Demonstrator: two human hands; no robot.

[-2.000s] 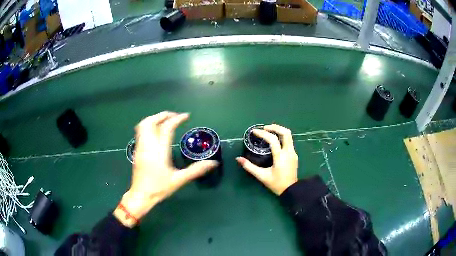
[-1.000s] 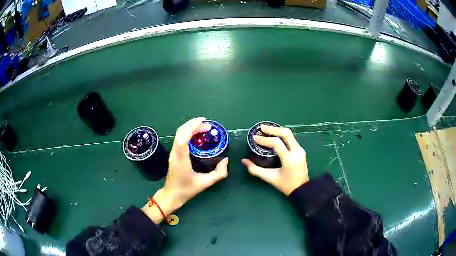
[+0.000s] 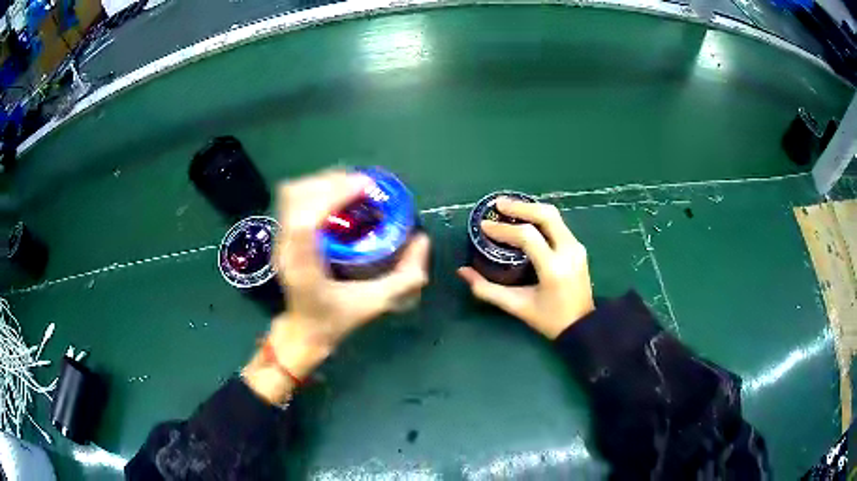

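Observation:
My left hand [image 3: 329, 254], blurred, holds a black cylindrical speaker unit [image 3: 381, 218] whose rim glows blue, with a red glow on its glossy top. Whether it is off the bench I cannot tell. My right hand [image 3: 545, 268] is around another upright unit [image 3: 493, 225], fingers on its dark top and thumb at its side. A third unit [image 3: 248, 252] stands just left of my left hand, partly hidden by it. Another black unit [image 3: 228, 177] is behind that one.
Green bench top [image 3: 564, 103] with a pale seam line. At left are a unit [image 3: 26, 252], white cables [image 3: 19, 362] and a black unit [image 3: 75, 399]. At far right are dark units [image 3: 802, 136], a pale post [image 3: 836, 155] and cardboard [image 3: 827, 272].
My left hand first closed on the middle unit, whose rim turned blue, and has now moved it left and away from me. My right hand stays on its unit. The view has shifted.

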